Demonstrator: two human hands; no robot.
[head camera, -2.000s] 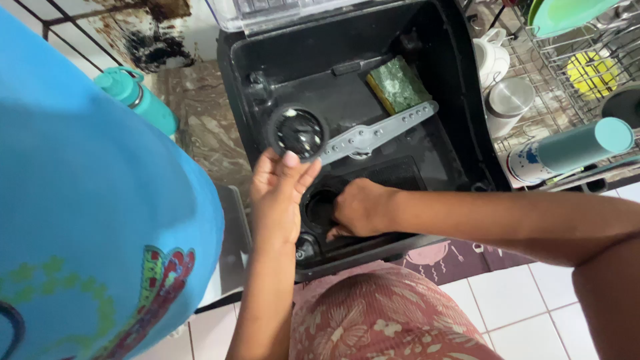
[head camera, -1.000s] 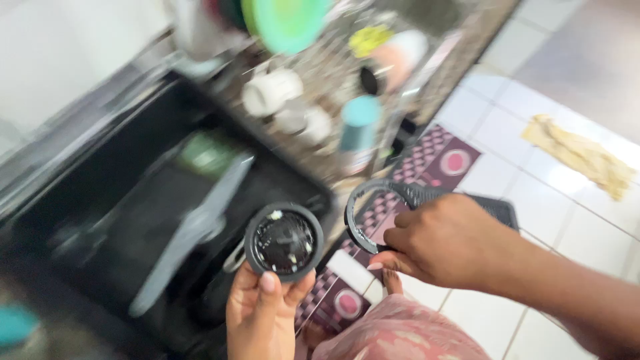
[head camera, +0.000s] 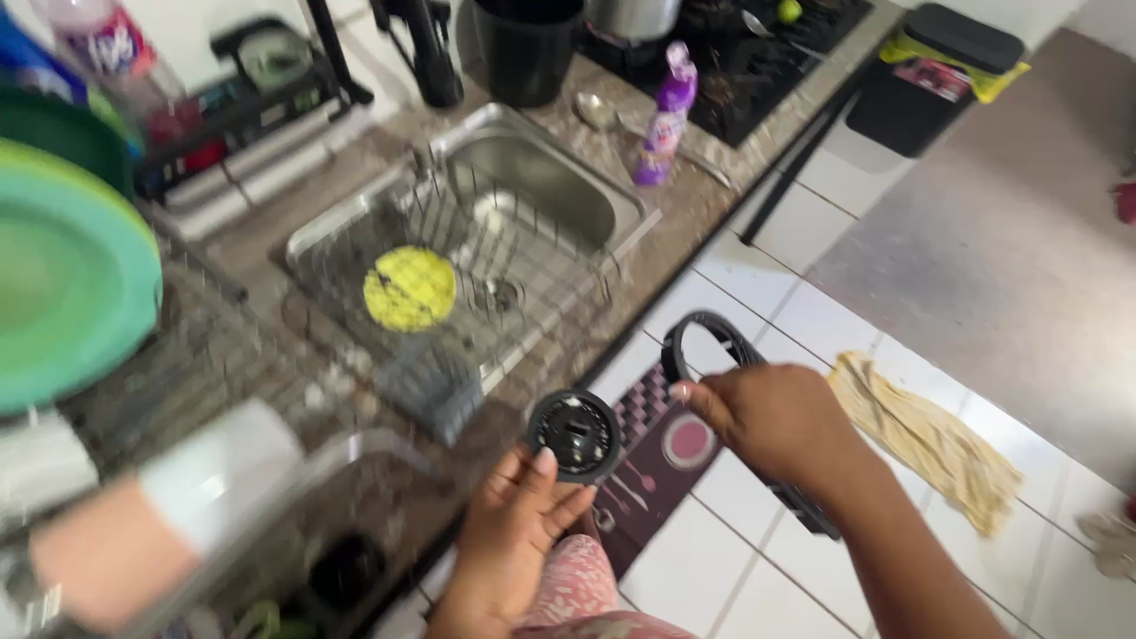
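Observation:
My left hand (head camera: 524, 524), low in the middle of the view, holds a round black plastic strainer cup (head camera: 575, 435) by its lower rim, with small pale bits in it. To the right, my right hand (head camera: 781, 426) grips a black plastic part with an open ring (head camera: 701, 342) at its upper end; a long, dark lower portion (head camera: 803, 510) shows below the hand. The ring and the cup are apart, both held over the floor by the counter edge.
A steel sink (head camera: 532, 169) with a wire rack and yellow round item (head camera: 410, 288) lies ahead. Beyond stand a purple bottle (head camera: 667, 115), a black bin (head camera: 530, 53) and a stove (head camera: 754, 53). Green plates (head camera: 71, 284) are at left. A cloth (head camera: 927, 439) lies on the tiled floor.
My right hand, low inside the black basin two seconds ago, now holds the ringed part out over the floor. My left hand still holds the cup. The view has swung right to the steel sink.

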